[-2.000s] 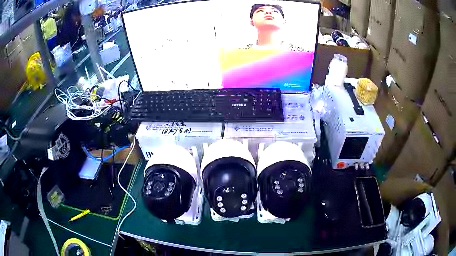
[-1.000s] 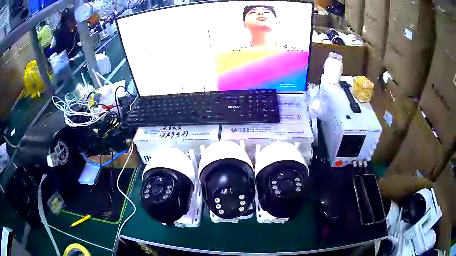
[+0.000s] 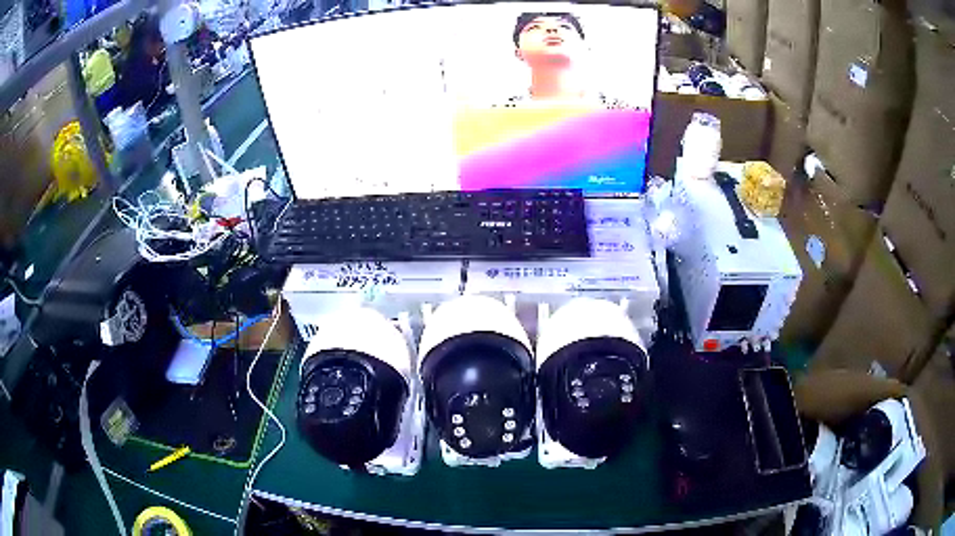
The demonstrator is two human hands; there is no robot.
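Note:
Neither of my hands is in view. Nearest in front of me, three white dome cameras with black ball faces stand in a row on the green bench: the left camera, the middle camera and the right camera. Each face shows several small round lenses or lights. A black keyboard lies on white cartons behind them. A white cable curves over the bench to their left.
A large lit monitor stands behind. A white box with a dark display and a flat dark rectangle are at right. An open carton holds cameras. At left are a yellow stick, a yellow-rimmed ring and a white strip.
The view has shifted slightly. Nothing on the bench has visibly moved, and no hand has appeared.

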